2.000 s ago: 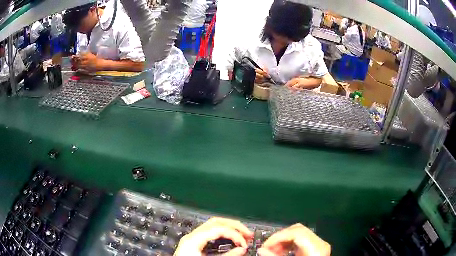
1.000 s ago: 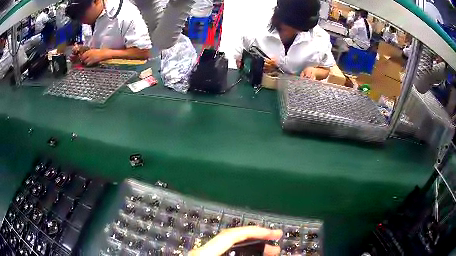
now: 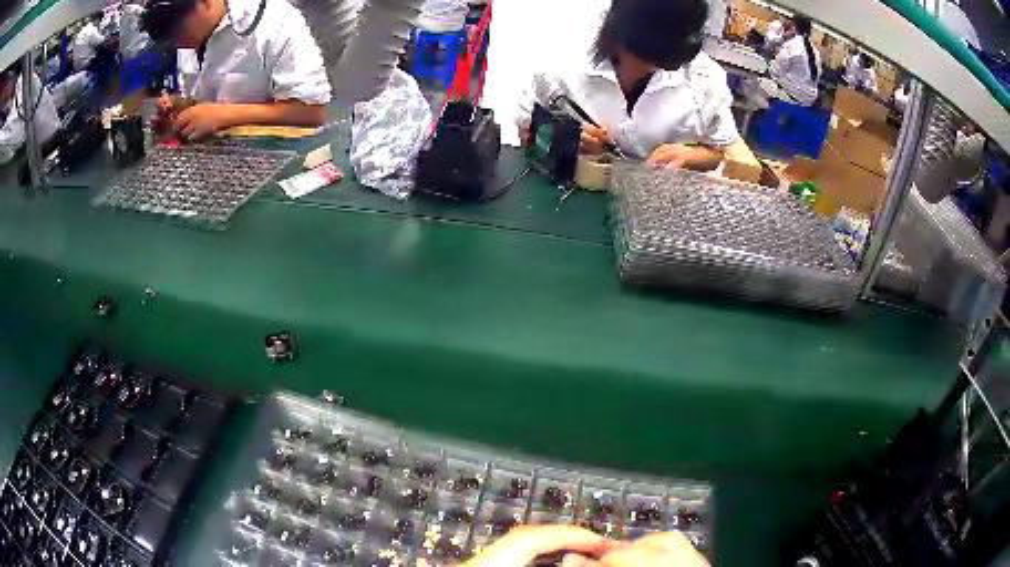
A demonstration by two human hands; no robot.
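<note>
The clear tray (image 3: 366, 476), with rows of small dark and some gold-coloured parts, lies at the bottom centre. The black tray (image 3: 155, 437), with shiny dark parts in its pockets, lies left of it. My left hand (image 3: 532, 545) is at the bottom edge over the clear tray, its fingers around a small dark part (image 3: 550, 560) that barely shows. My right hand (image 3: 656, 550) meets its fingertips there. Both hands are cut off by the bottom edge, and whether the right fingers grip the part is hidden.
Loose dark parts (image 3: 279, 347) lie on the green bench (image 3: 443, 310) beyond the trays. Stacked clear trays (image 3: 731, 238) stand across the bench at right. A dark machine (image 3: 886, 515) is at the lower right. Two people in white sit opposite, near a black bag (image 3: 460, 155) and another clear tray (image 3: 197, 183).
Both hands showed two seconds ago; one second ago only the left did, holding a dark part. Now the right hand is back against the left, both lower in the picture.
</note>
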